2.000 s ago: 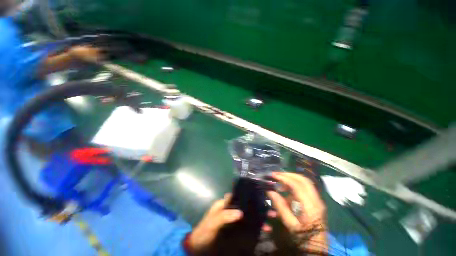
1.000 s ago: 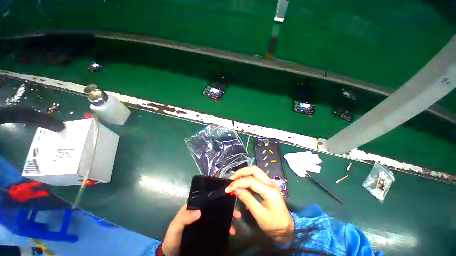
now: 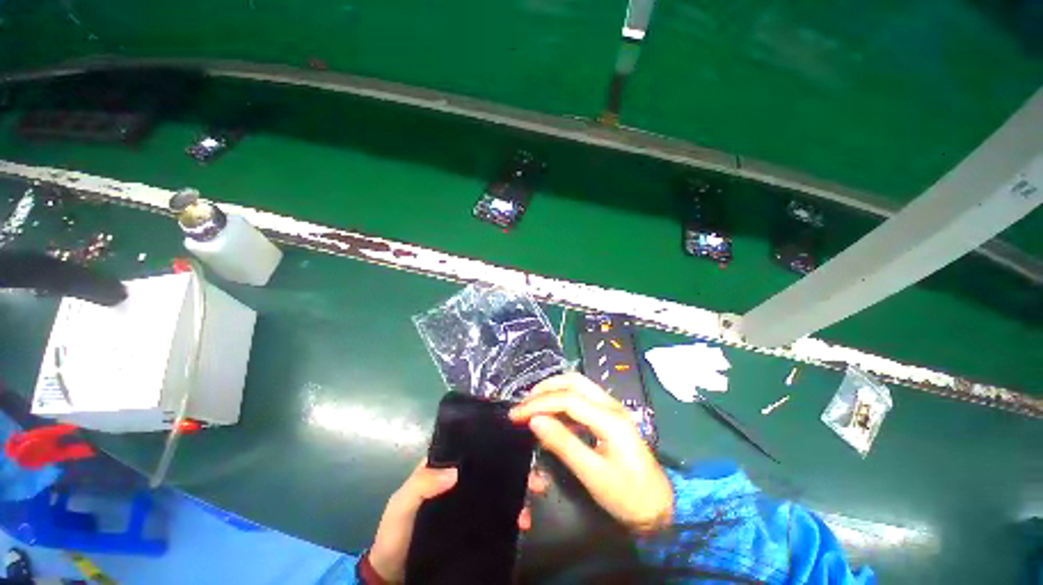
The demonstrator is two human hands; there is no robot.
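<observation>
A black phone unit [image 3: 475, 491] is held upright at the bench edge, its dark face towards me. My left hand [image 3: 414, 509] grips its lower left side, with the thumb on the face and fingertips showing at the right edge. My right hand [image 3: 595, 446] is at the upper right corner, thumb and fingertips together there; whether a small part is between them cannot be told. A clear plastic bag with dark pieces [image 3: 490, 343] lies just behind the phone. Another open phone unit [image 3: 614, 363] with orange and white tabs lies right of the bag.
Tweezers [image 3: 738, 426], a crumpled white piece [image 3: 689, 371] and a small zip bag [image 3: 857, 411] lie right. A white box [image 3: 143, 354] and bottle [image 3: 235, 246] stand left. Several phone units, one here [image 3: 503, 200], lie on the belt beyond the chipped rail [image 3: 389, 249]. A pale post [image 3: 904, 234] rises right.
The view has swung and steadied since the first frame. Since the second, belt phones have shifted slightly. The right hand remains at the phone's upper end; its fingers have moved slightly.
</observation>
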